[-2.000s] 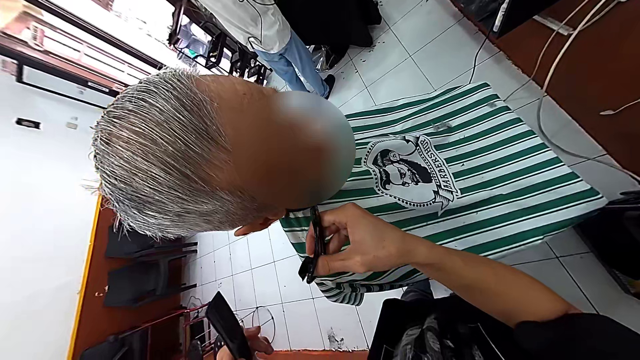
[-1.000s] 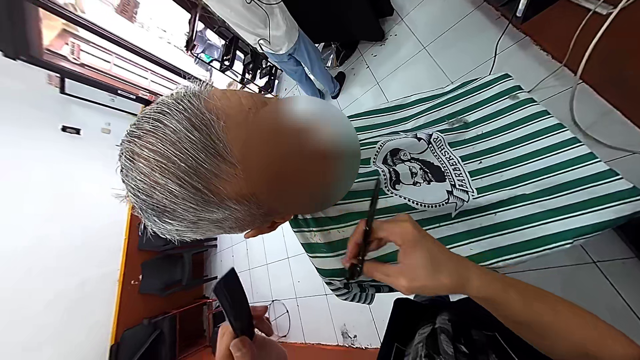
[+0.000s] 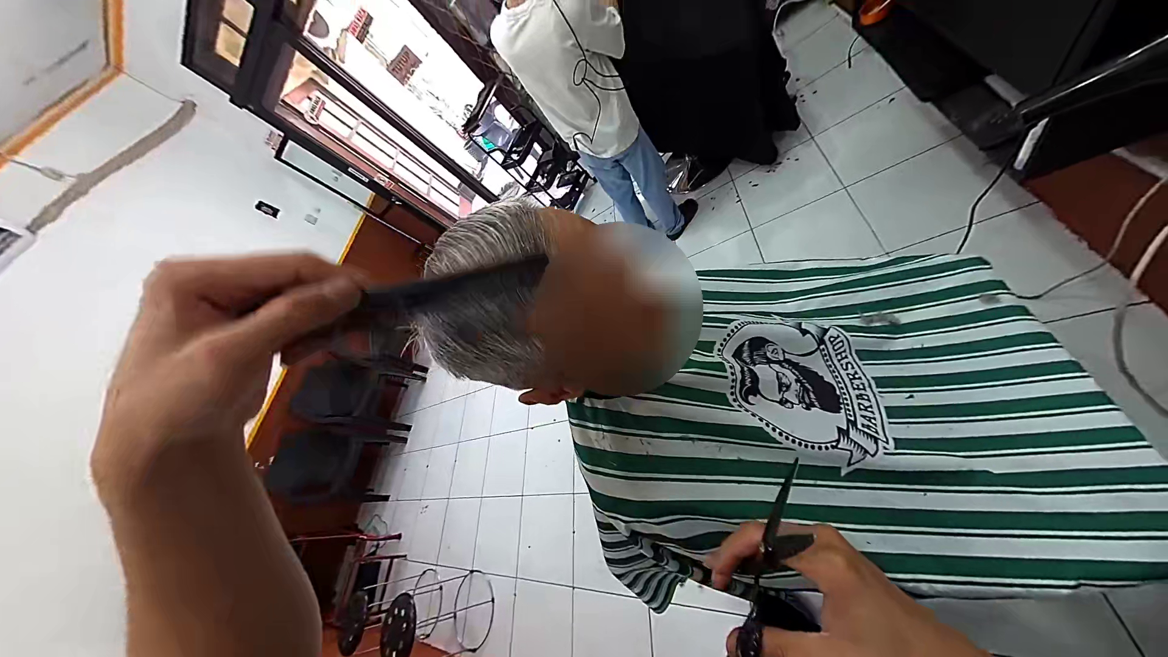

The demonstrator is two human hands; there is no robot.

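Observation:
My left hand [image 3: 219, 356] grips a black comb [image 3: 456, 281], which is raised across the front of a seated person's short grey hair [image 3: 488, 333]. Whether its teeth touch the hair cannot be told. My right hand [image 3: 821, 584] holds dark hair scissors [image 3: 774, 538] low over the striped cape, blades pointing up in the view and somewhat apart. The green and white barber cape [image 3: 958, 401] covers the seated person and bears a printed bearded head. Small hair clippings lie on it.
Another person in a white shirt [image 3: 566, 82] and jeans stands beyond, beside a black cape [image 3: 703, 73]. Dark chairs [image 3: 338, 392] line the wall at the left, with a wheeled metal frame [image 3: 401, 611] near them. Cables [image 3: 1127, 319] hang at the right.
My left hand has risen from the bottom of the view, bringing the comb up to the hair. My right hand still holds the scissors, their blades now apart. The view has shifted.

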